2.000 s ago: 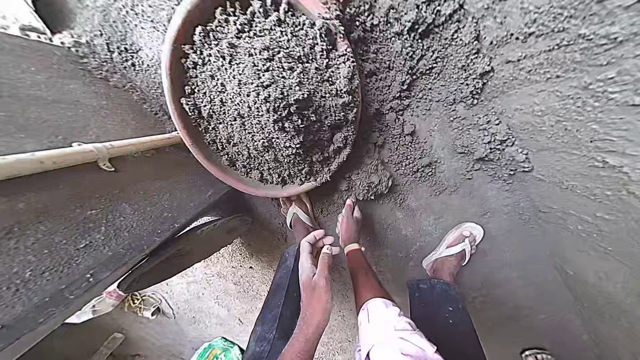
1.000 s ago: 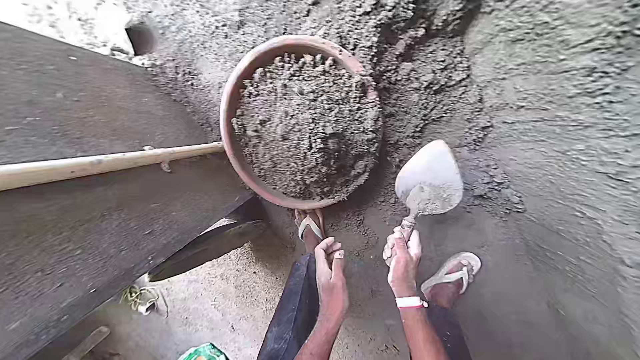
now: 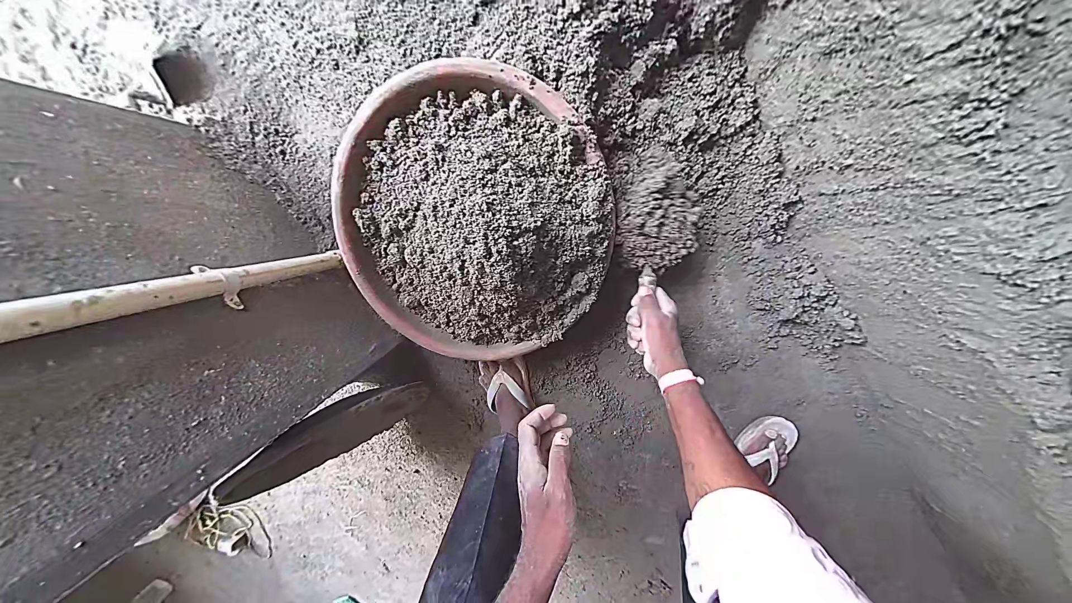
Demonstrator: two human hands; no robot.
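A round reddish basin [image 3: 347, 209] heaped with damp grey mortar [image 3: 486, 218] stands at the centre. My right hand [image 3: 655, 327] is closed on the handle of a trowel [image 3: 647, 278], just right of the basin's lower rim. The trowel's blade is hidden under a blurred load of mortar, beside the loose mortar pile [image 3: 712, 126]. My left hand [image 3: 546, 469] holds nothing and hangs below the basin, its fingers loosely curled with small gaps between them.
A pale pipe with a clamp [image 3: 167, 293] runs from the left edge to the basin. Below it are a dark slab [image 3: 209, 368] and a tangle of cord [image 3: 230, 529]. My sandalled feet [image 3: 507, 389] stand below the basin and at the right. Mortar also spreads across the right side.
The trowel's blade was bare a second ago and now bears mortar. My right hand has moved up and toward the basin with it. Two seconds ago no trowel showed in that hand.
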